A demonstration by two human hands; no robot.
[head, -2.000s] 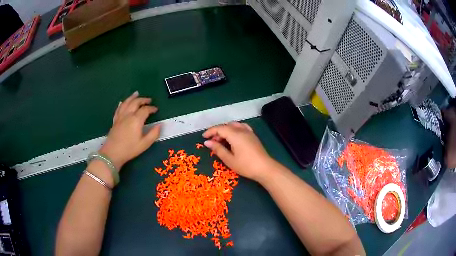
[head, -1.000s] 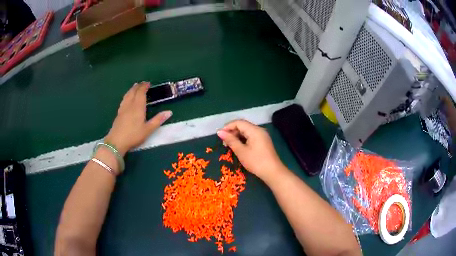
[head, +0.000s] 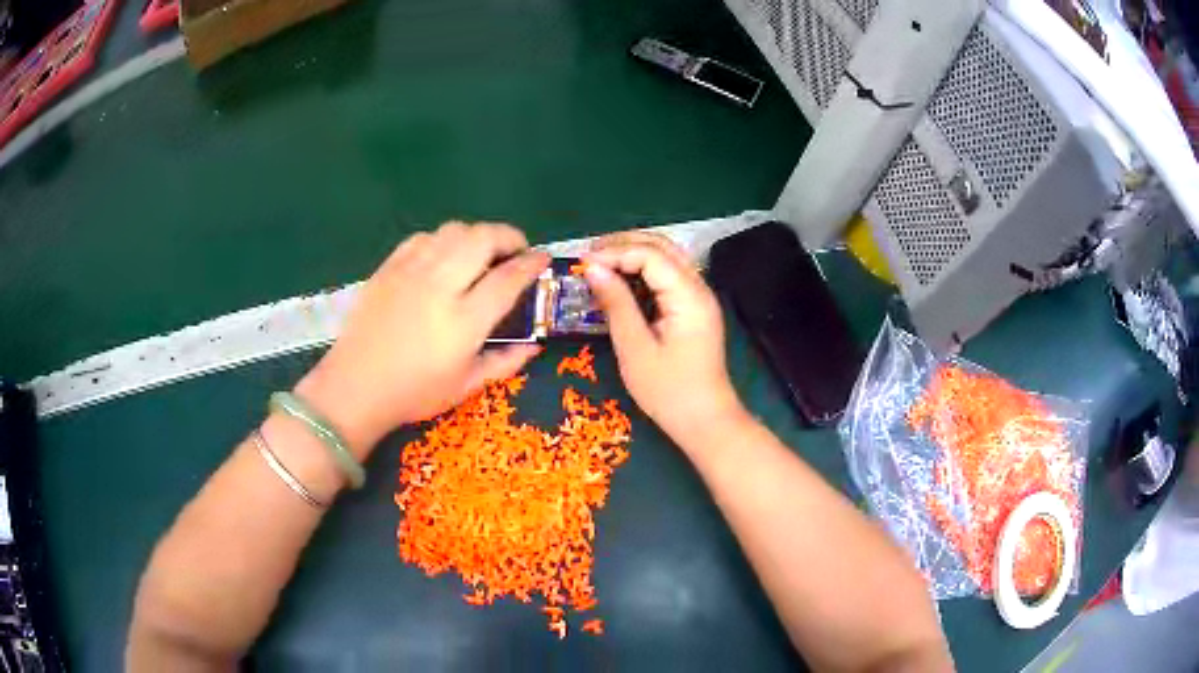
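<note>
My left hand (head: pixel 441 316) grips the screen end of a handset (head: pixel 563 305), held over the pale rail just beyond the orange pile. The handset's silvery-blue board end faces right. My right hand (head: pixel 667 329) is at that board end, thumb and forefinger together on a bit of orange at the board's upper edge. Fingers hide both ends of the handset. A loose pile of small orange parts (head: pixel 506 493) lies on the green bench between my forearms.
Another handset (head: pixel 697 70) lies on the belt at the far right. A black smartphone or case (head: pixel 789 322) lies by the grey post (head: pixel 874 112). A plastic bag of orange parts (head: pixel 901 480) carries a tape roll (head: pixel 1035 559). A cardboard box (head: pixel 250 29) stands far left; a black tray (head: pixel 19 552) is at left.
My left hand has brought the handset from the belt to the rail, and my right hand has met it there. Another handset now shows on the belt at the far right.
</note>
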